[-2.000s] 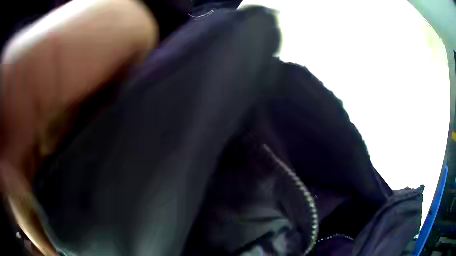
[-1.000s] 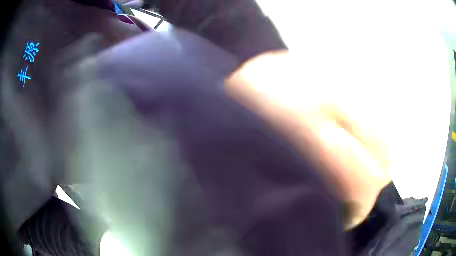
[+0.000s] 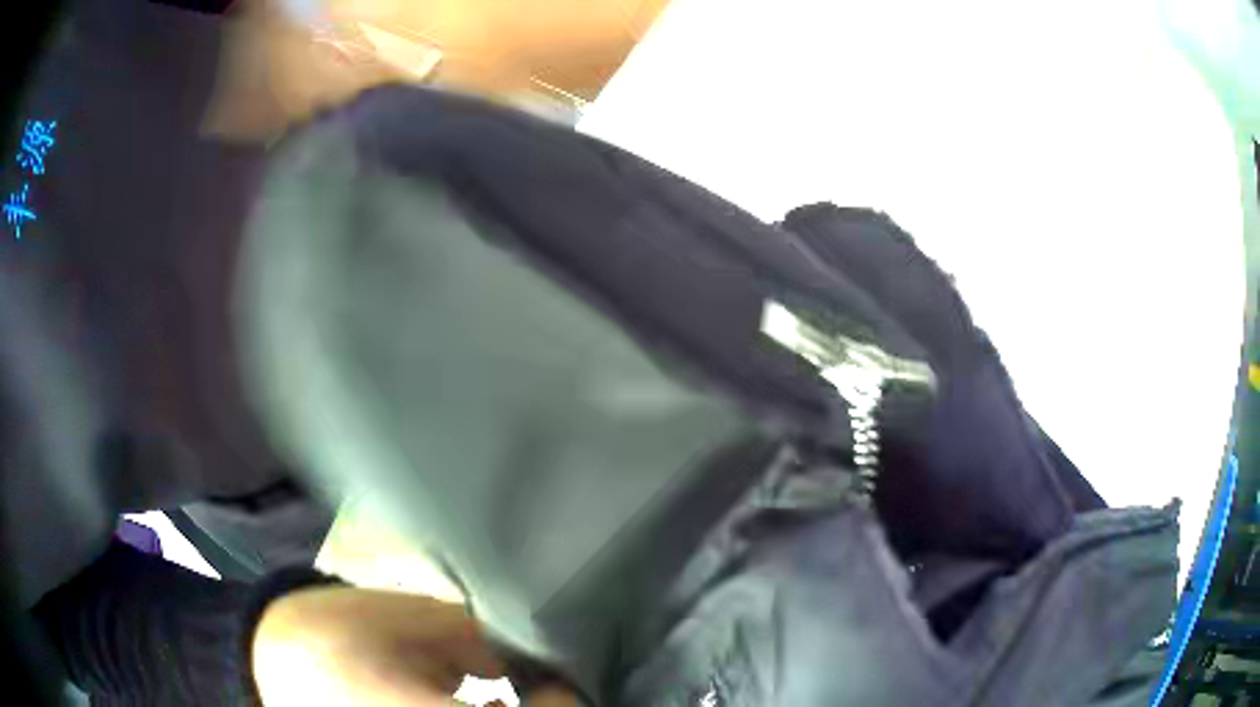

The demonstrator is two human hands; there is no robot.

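The dark purple-black fabric bag fills the middle of the view, with a smooth grey-green face turned up. A silver metal zipper runs down its right part, with a bright, blurred metal piece at its upper end. My left hand is at the top, blurred and cut off by the frame, and holds the bag's upper end; its fingertips are unclear. My right hand is at the bottom, in a dark ribbed cuff, with its fingers closed at the bag's lower edge, partly hidden.
The bright white tabletop lies behind and to the right of the bag. Its curved blue edge runs down the far right, with dark equipment beyond. My dark jacket with blue characters fills the left side.
The left hand and forearm have moved from across the bag to the top. The bag's grey-green face and zipper now show. The right hand has come into view at the bottom.
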